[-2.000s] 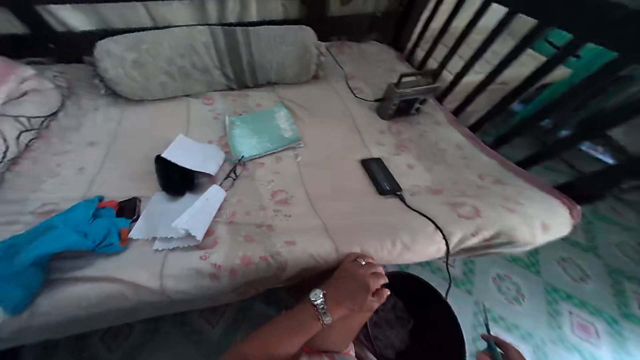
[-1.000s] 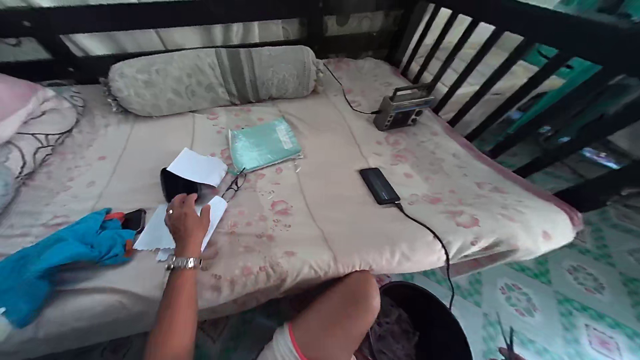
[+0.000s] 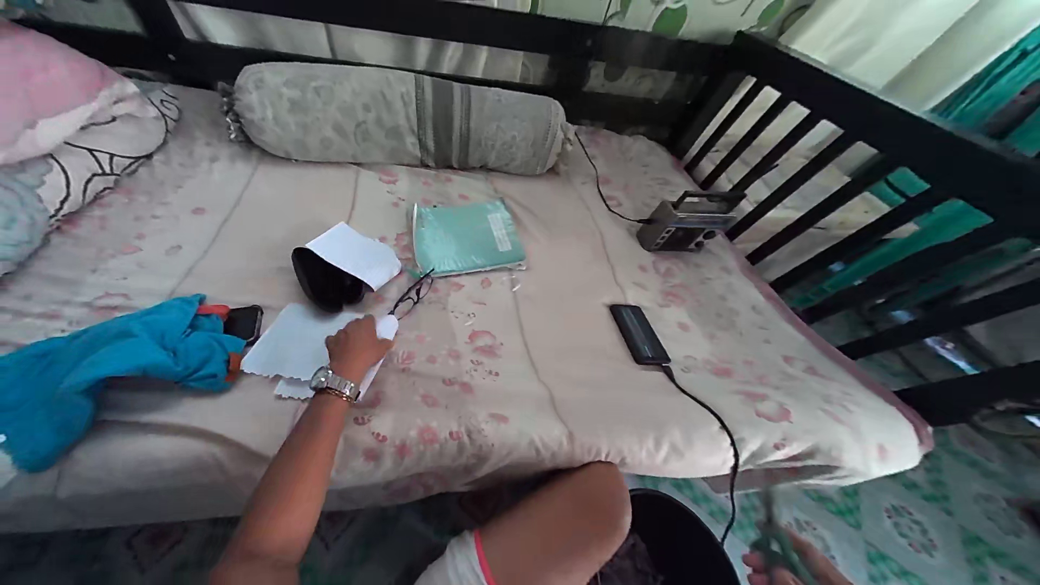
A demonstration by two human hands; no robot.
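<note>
My left hand (image 3: 356, 348), with a wristwatch on its wrist, grips the edge of a white cloth (image 3: 284, 341) with a zigzag edge on the bed. Beside it lie eyeglasses (image 3: 412, 296), and behind it an open black glasses case (image 3: 318, 280) with another white cloth (image 3: 355, 254) over it. A green plastic-wrapped booklet (image 3: 469, 236) rests further back. At the bottom right my right hand (image 3: 792, 561), partly cut off, holds a blurred greenish handled tool (image 3: 776, 536), whose kind I cannot tell.
A black phone (image 3: 639, 334) with a cable and a radio (image 3: 686, 221) lie on the right of the bed (image 3: 552, 390). A bolster (image 3: 398, 118) is at the back, blue clothing (image 3: 122, 357) at left. A black bucket (image 3: 691, 536) stands by my knee, below the bed's edge.
My left hand has gone from by my knee to the white cloths on the bed and now grips one. My right hand remains low at the right with the tool.
</note>
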